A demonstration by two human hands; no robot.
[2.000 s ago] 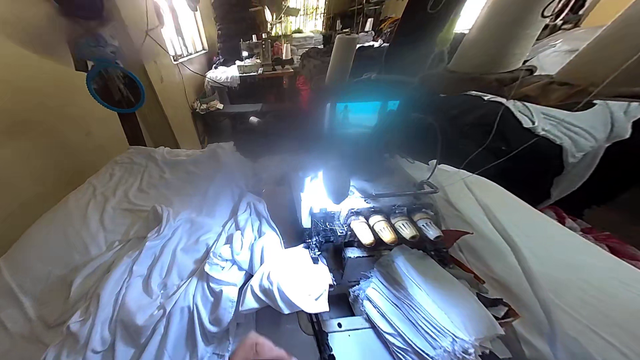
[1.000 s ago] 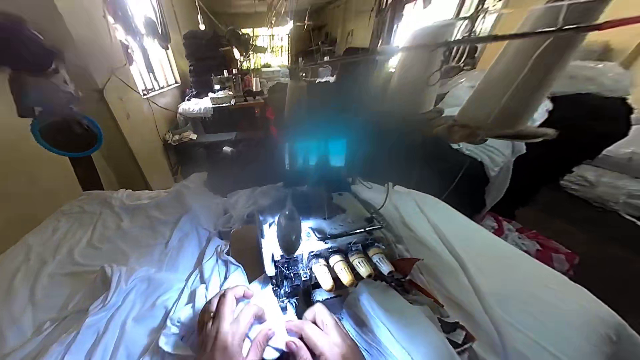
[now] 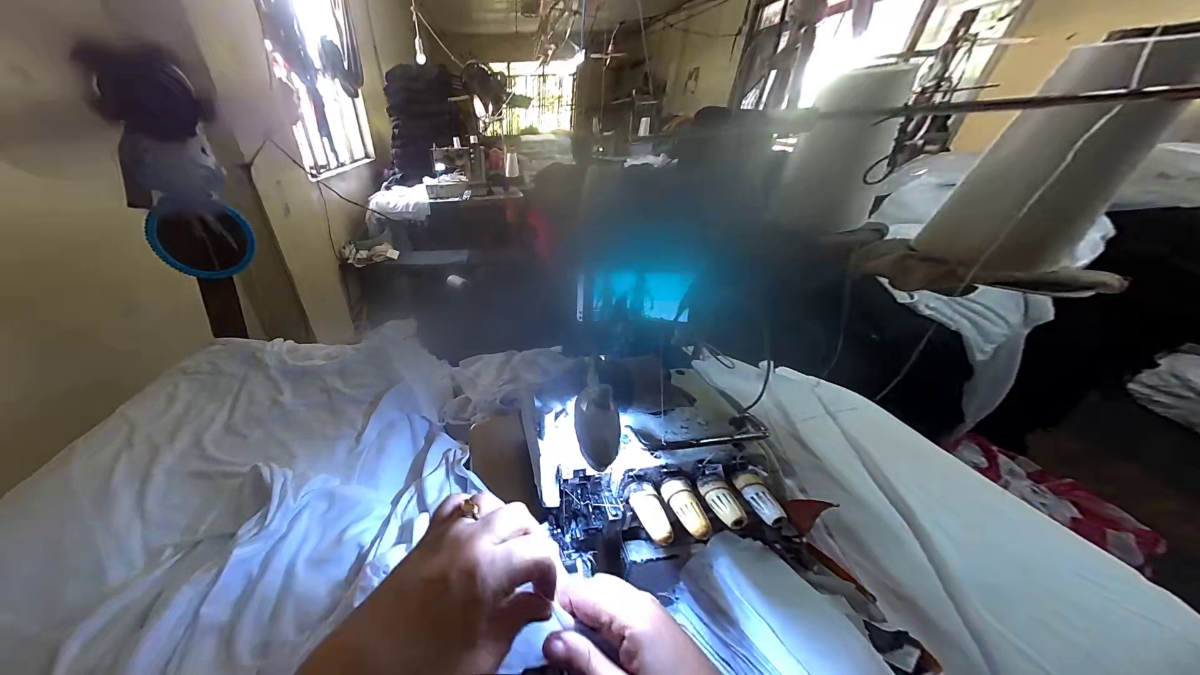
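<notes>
An overlock sewing machine (image 3: pixel 586 516), lit by a bright lamp, stands at the centre with a row of several tension dials (image 3: pixel 689 506) on its front. Just left of and below its needle area is my left hand (image 3: pixel 478 581), a ring on one finger, its fingers pinching white fabric (image 3: pixel 534 642). My right hand (image 3: pixel 628 623) touches the same fabric from the right, thumb and fingers closed on its edge. Both hands are close together. A stack of white fabric pieces (image 3: pixel 759 609) lies right of my right hand. Loose white cloth (image 3: pixel 309 525) is heaped left of the machine.
White cloth (image 3: pixel 937 487) covers the right side. Thread cones (image 3: pixel 1059 159) stand on a rack at the upper right. A cable (image 3: pixel 764 384) loops behind the machine. A blue-rimmed round object (image 3: pixel 200 236) is by the left wall. Farther back stands another sewing table (image 3: pixel 469 202).
Two seconds ago only part of one hand showed at the bottom edge; then both hands came to the fabric by the machine. Since one second ago my left hand has risen and bunched its fingers.
</notes>
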